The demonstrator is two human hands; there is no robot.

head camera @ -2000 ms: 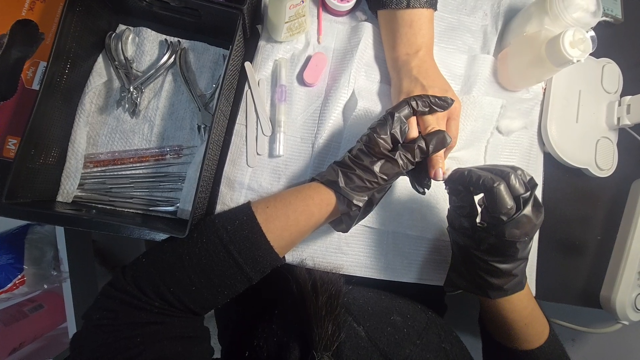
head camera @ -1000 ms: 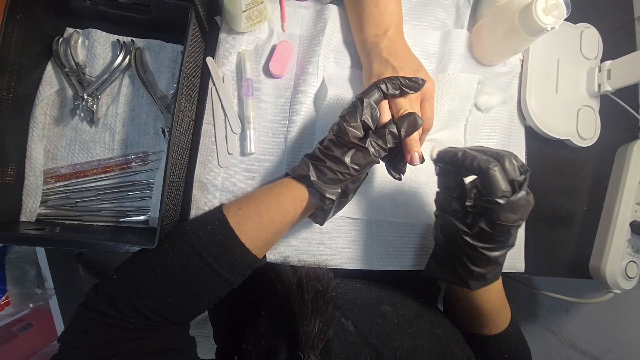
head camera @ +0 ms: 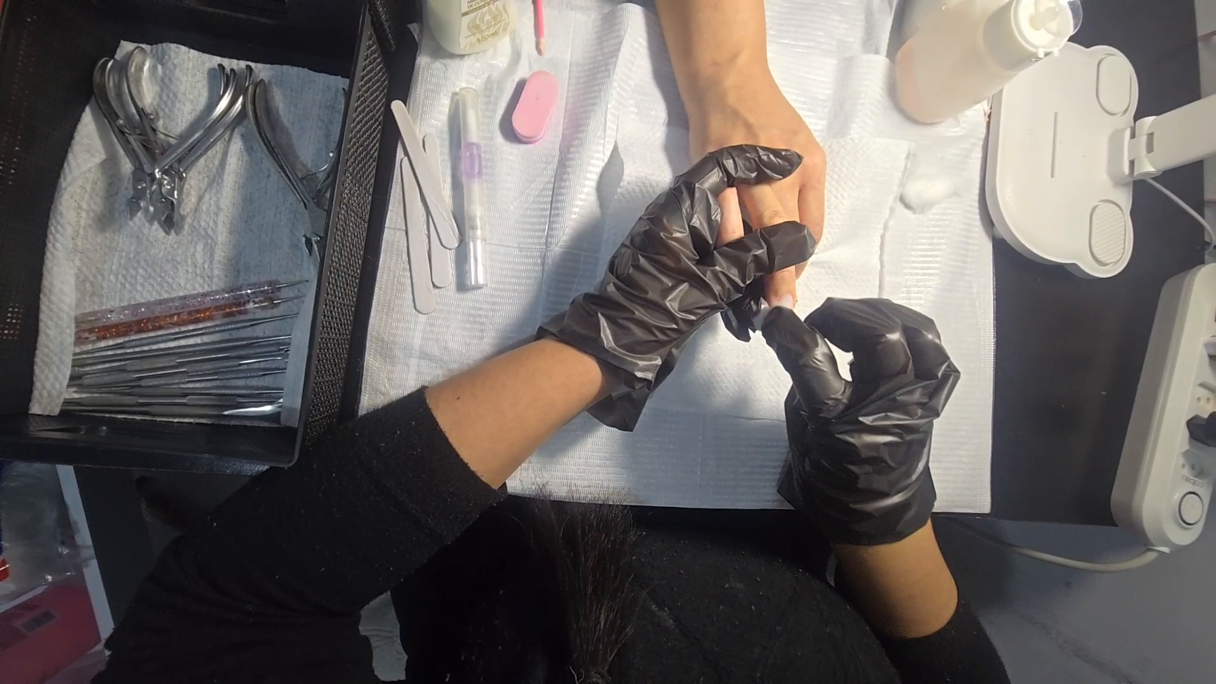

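My left hand (head camera: 665, 271), in a black disposable glove, grips the fingers of another person's bare hand (head camera: 755, 123), which reaches in from the top over white paper towels (head camera: 608, 456). One fingertip of that hand sticks out below my gloved fingers. My right hand (head camera: 864, 408), gloved alike, is bent with its fingers curled, its thumb and forefinger beside that fingertip. A small whitish bit shows at my right fingertips; what it is, and how firmly it is held, I cannot tell. A white cotton wad (head camera: 926, 188) lies on the towel at the right.
On the left stands a black tray (head camera: 337, 256) with cuticle nippers (head camera: 161, 161) and metal manicure tools (head camera: 180, 366). Thin nail files (head camera: 418, 237), a clear tube pen (head camera: 471, 190) and a pink oval block (head camera: 536, 106) lie nearby. Right are a pump bottle (head camera: 969, 62), a white lamp base (head camera: 1064, 161) and a power strip (head camera: 1173, 408).
My right hand's thumb and forefinger have come close to the other person's fingertip, from a little to its right. My left hand keeps its grip. The view has shifted somewhat.
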